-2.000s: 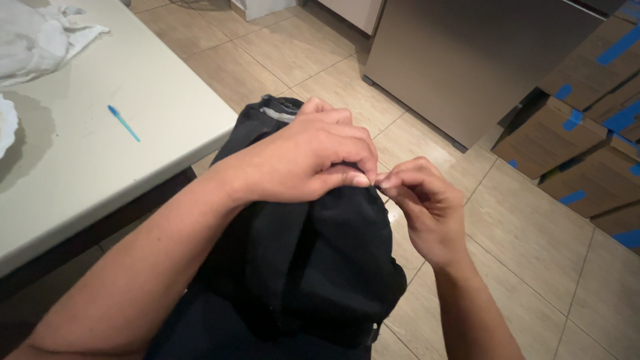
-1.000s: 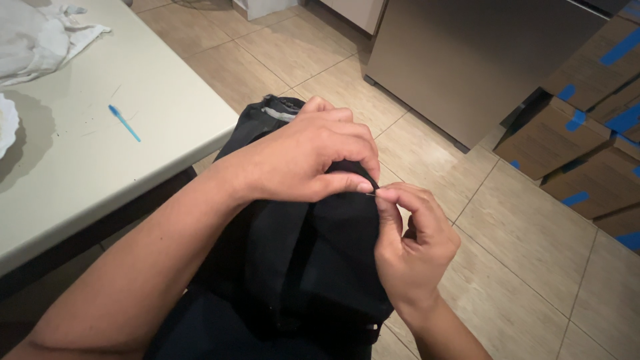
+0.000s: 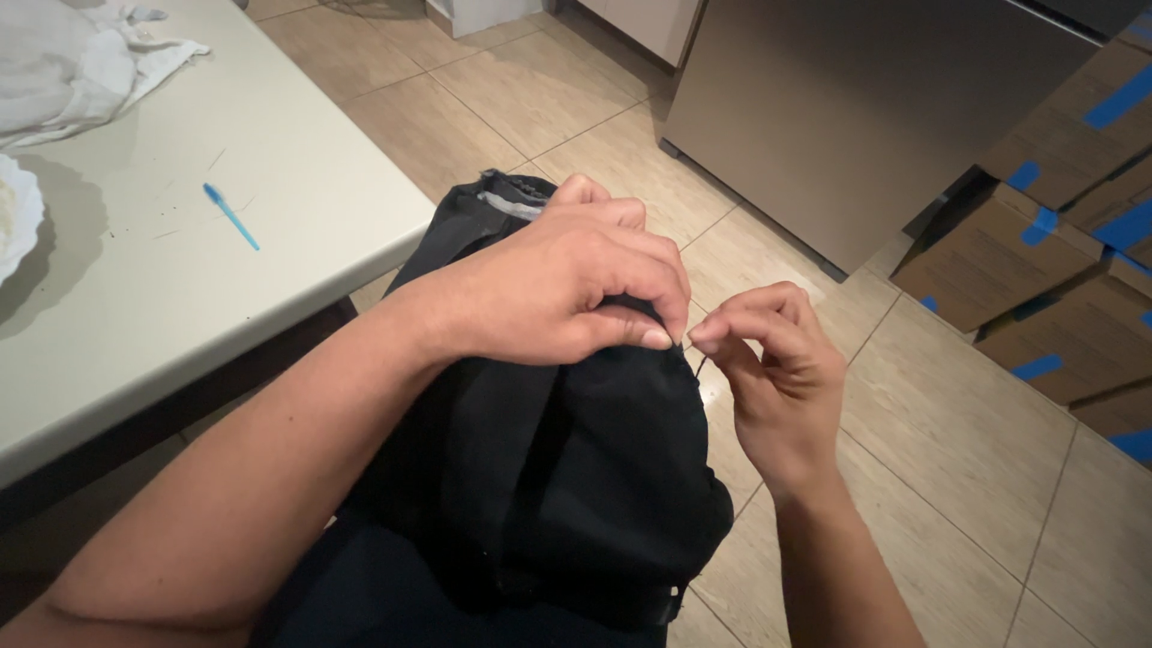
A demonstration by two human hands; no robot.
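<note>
Black fabric, perhaps a garment or a bag, lies over my lap, with a grey strip showing at its far end. My left hand pinches the right edge of this fabric between thumb and forefinger. Just right of that pinch, my right hand has its thumb and forefinger together. A short dark thread shows below these fingertips, beside the fabric edge. Whatever small thing the right fingertips may hold, such as a needle, is too small to make out.
At the left is a pale table with a blue pen, a crumpled white cloth and a white scalloped plate. A large metallic appliance stands ahead. Cardboard boxes with blue tape are stacked at the right.
My right hand was against the fabric edge one second ago and is now slightly away from it, to the right. My left hand keeps its pinch on the fabric.
</note>
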